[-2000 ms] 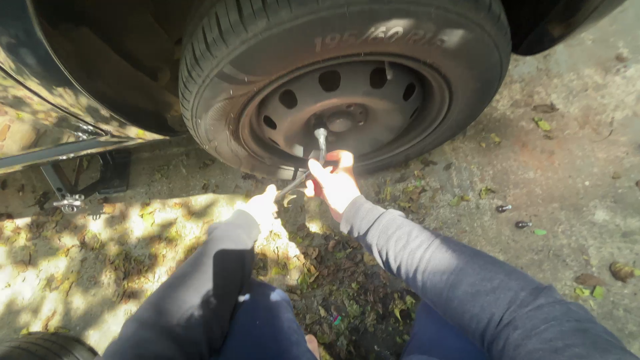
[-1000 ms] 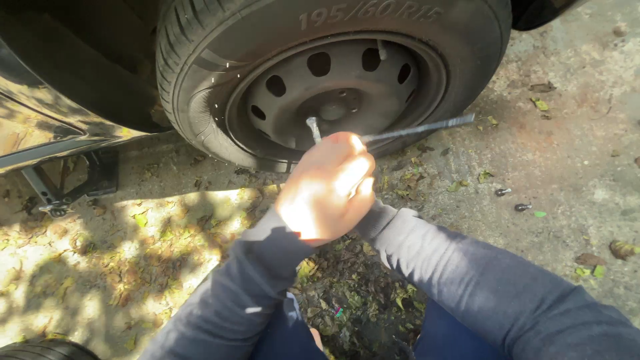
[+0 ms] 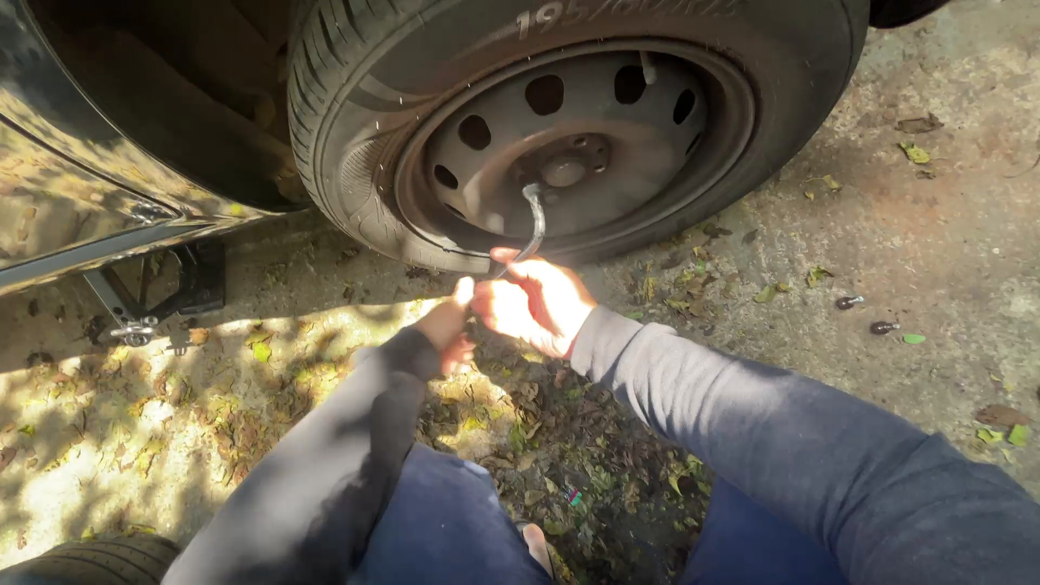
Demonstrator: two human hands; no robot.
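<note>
A bent metal lug wrench [image 3: 536, 223] rises from my hands, its socket end at the lower part of the hub of a steel car wheel [image 3: 601, 179]. My right hand [image 3: 536, 301] is around the wrench's shaft, fingers curled in bright sun. Just to its left, my left hand [image 3: 449, 329] closes on the wrench's lower end, which is mostly hidden by the fingers. The black tire [image 3: 349, 179] surrounds the rim. Whether the socket sits on a bolt cannot be told.
A scissor jack [image 3: 154, 284] stands under the car's sill [image 3: 106, 252] at the left. Two wheel bolts [image 3: 849, 302] [image 3: 884, 327] lie on the concrete at the right. Dry leaves [image 3: 601, 439] cover the ground between my knees. Another tire [image 3: 93, 561] shows at the bottom left corner.
One second ago the wrench's arm pointed right past my hands; now it no longer does, and both hands are low at its near end. My hands have moved apart from their overlap.
</note>
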